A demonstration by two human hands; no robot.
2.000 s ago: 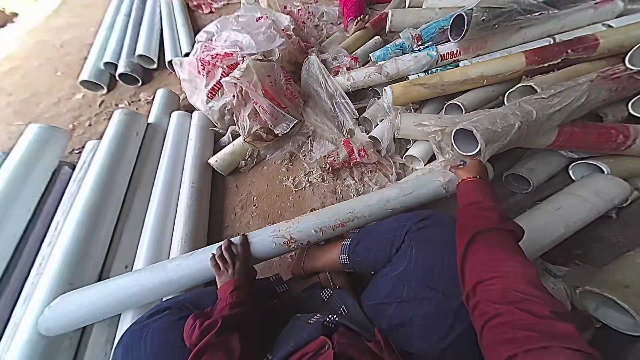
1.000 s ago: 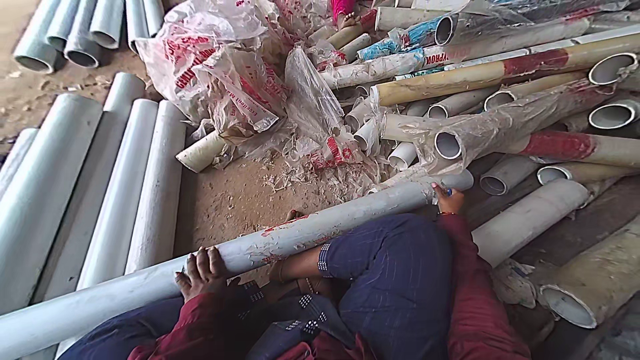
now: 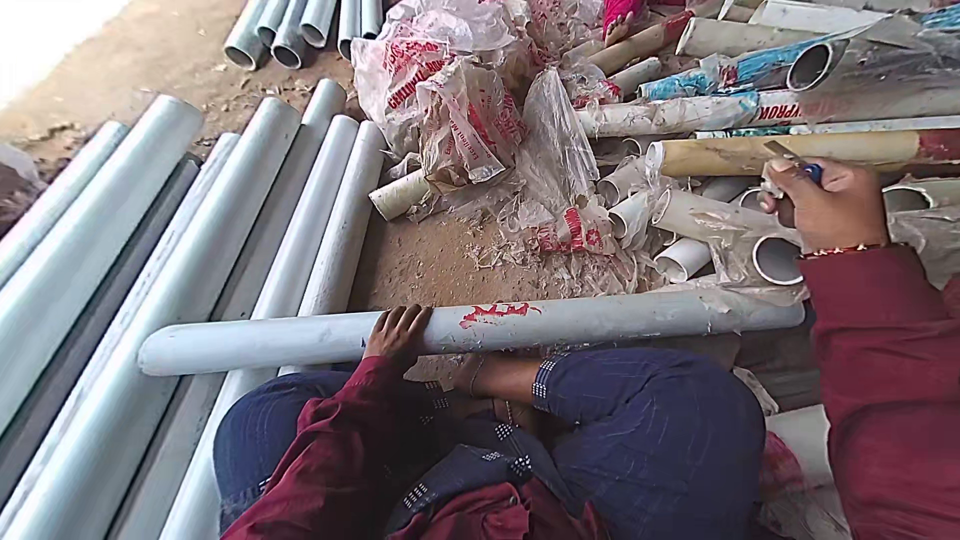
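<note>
A grey-white plastic pipe point(image 3: 600, 322) lies across in front of my crossed legs, with a torn red mark near its middle and scraps of film at its right end. My left hand point(image 3: 397, 334) grips the pipe from above, left of the red mark. Raised off the pipe at the right, my right hand point(image 3: 829, 199) is closed on a small knife point(image 3: 784, 152) with a blue handle and a short blade. A pale scrap shows at its fingertips.
Several bare pipes point(image 3: 217, 232) lie side by side at the left, with more at the top left. Crumpled printed plastic film point(image 3: 465, 112) is heaped at the centre back. Film-wrapped pipes point(image 3: 787, 150) pile up at the right. Another person's hand point(image 3: 619, 28) shows at the top.
My right hand has lifted from the pipe's right end and moved up and right. The pipe now lies more level; my left hand remains on it.
</note>
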